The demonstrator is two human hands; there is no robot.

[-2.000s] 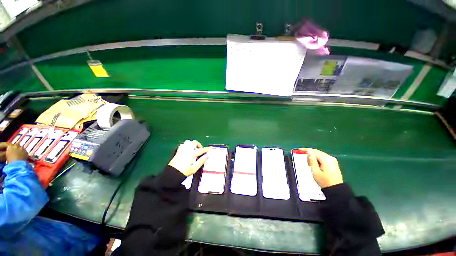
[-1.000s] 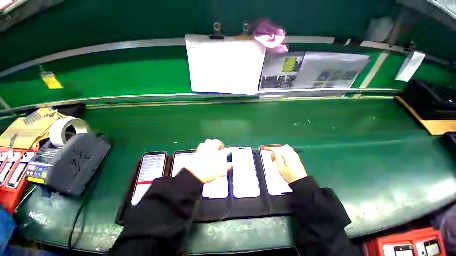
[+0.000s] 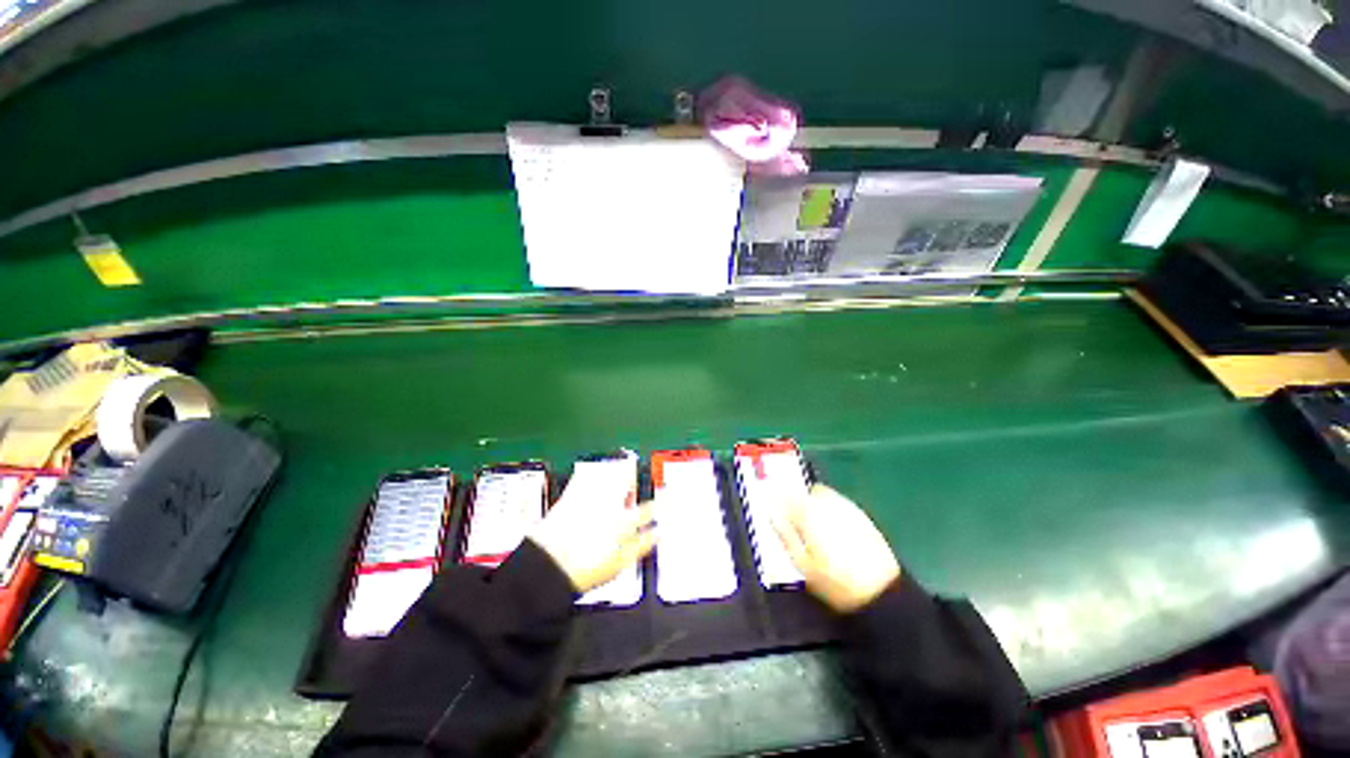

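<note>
Several smartphones lie side by side in a long black phone tray on the green bench. The leftmost phone and the one beside it show text with a red band. My left hand is over the middle phone, fingers apart, partly hiding it. The fourth phone is white with a red top. My right hand rests its fingertips on the rightmost phone, which shows red on a white screen. Neither hand grips anything.
A dark grey box with a cable and a white roll are at left. A red turnover tray holding phones is at lower right. Black trays sit on a tan board at far right. Printed sheets hang at the back.
The view has swung right, so the tray appears further left. My left hand has moved off the left-end phone to the middle one. Red now shows atop the fourth phone.
</note>
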